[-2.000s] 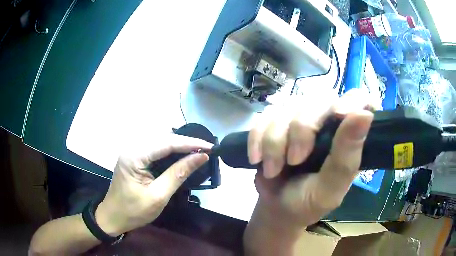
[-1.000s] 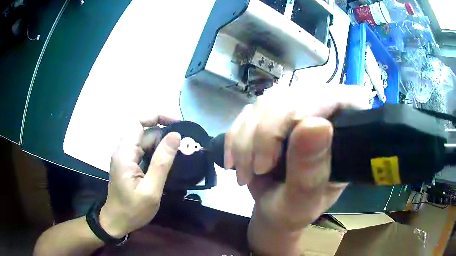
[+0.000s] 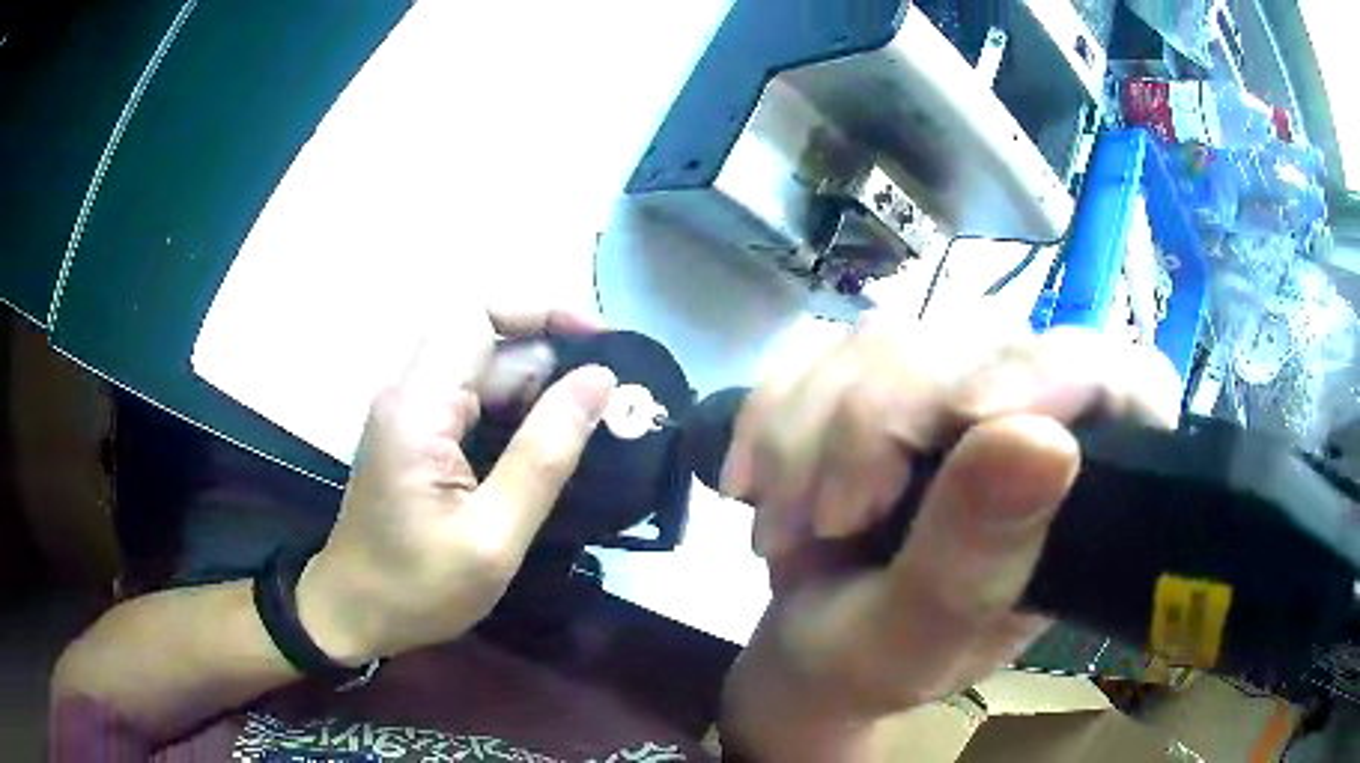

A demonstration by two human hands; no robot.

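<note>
My left hand holds the black round housing near the bench's front edge, with the thumb beside a small white washer on its face. My right hand grips the black electric screwdriver, which lies nearly level and carries a yellow label. Its nose points left at the housing, close to the washer. The bit tip is too small and blurred to tell whether it touches. The far side of the housing is hidden by my left hand.
The pale metal screw feeder stands on the white mat behind the hands. A blue bin with white parts is at the right, beside clear plastic bags and bottles. An open cardboard box is below the bench edge.
My left thumb and fingers have shifted off the screwdriver tip, so the white washer shows. The screwdriver's rear end has swung lower. The feeder and bin appear farther right as the view moved.
</note>
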